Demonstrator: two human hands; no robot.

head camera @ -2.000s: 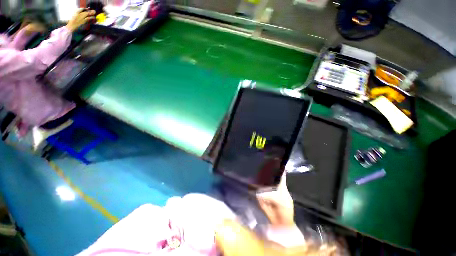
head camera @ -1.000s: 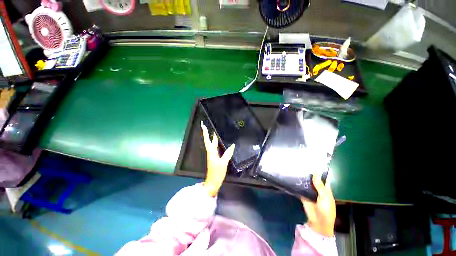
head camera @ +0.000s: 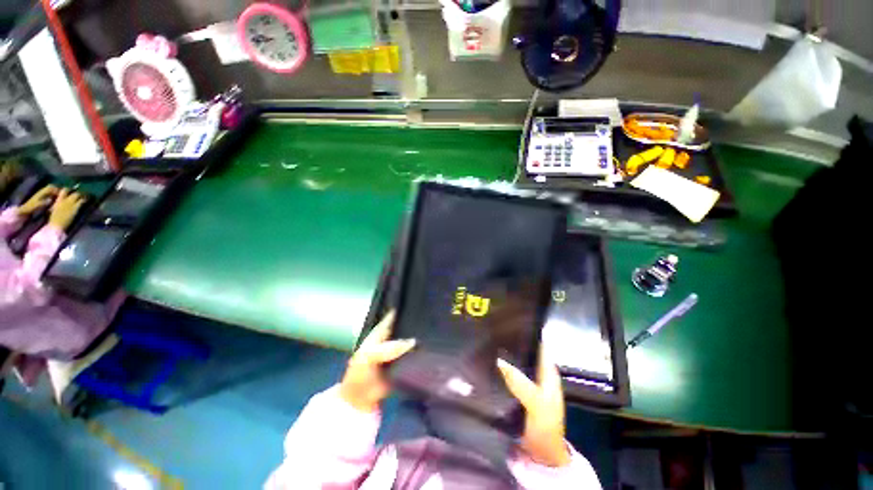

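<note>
A tablet (head camera: 479, 258) with a dark glass front and yellow logo is held up over the tray, its face toward me. My left hand (head camera: 371, 368) grips its lower left edge. My right hand (head camera: 538, 402) grips its lower right edge, thumb on the glass. The black tablet tray (head camera: 617, 359) lies on the green mat beneath, partly hidden by the held tablet. A second tablet (head camera: 584, 330) lies in the tray's right slot. The left slot is mostly hidden.
A pen (head camera: 662, 321) and small shiny bottle (head camera: 656, 276) lie right of the tray. An accessory tray (head camera: 627, 196) with calculator (head camera: 570, 151) and bowl stands behind, crumpled clear plastic (head camera: 651, 222) before it. A dark block is far right. A neighbour's hands (head camera: 59, 206) show far left.
One tablet now lies in the right slot. The other has been lifted from the left side and is held by both hands. The view has shifted; the bottle and pen show again.
</note>
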